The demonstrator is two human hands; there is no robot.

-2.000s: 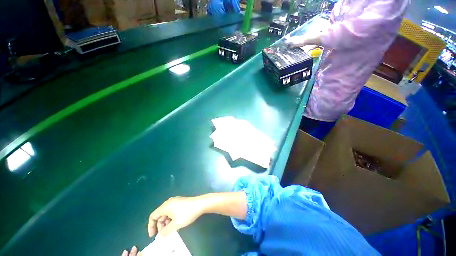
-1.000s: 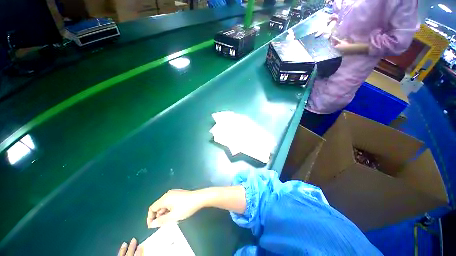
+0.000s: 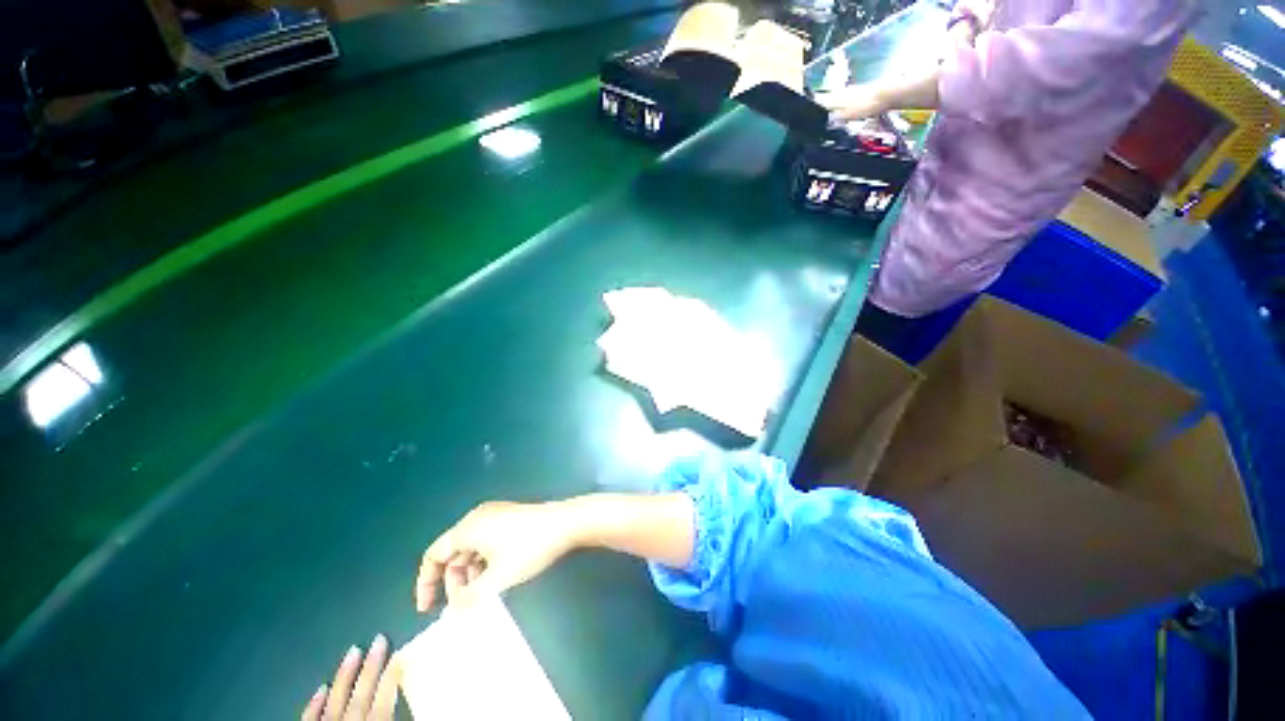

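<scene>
A white label sheet (image 3: 482, 668) lies on the green bench at the bottom, cut off by the picture's edge. My right hand (image 3: 491, 552) is over its top corner with fingers curled and thumb near the fingertips. Whether it pinches the corner or a small sticker cannot be told. My left hand (image 3: 355, 687) is cut off by the bottom edge. Its spread fingertips lie along the sheet's left edge. A fanned stack of white label sheets (image 3: 686, 358) lies on the bench farther forward.
A person in a pink smock (image 3: 1008, 141) stands at the right, handling an open black box with raised flaps (image 3: 851, 172). Another black box (image 3: 637, 102) is beyond the bench divider. A large brown carton (image 3: 1050, 528) stands at my right. A scale-like device (image 3: 268, 54) sits top left.
The black box by the person in pink now stands open with its flaps raised. My left hand shows more, fingers more spread. My right hand has moved up slightly.
</scene>
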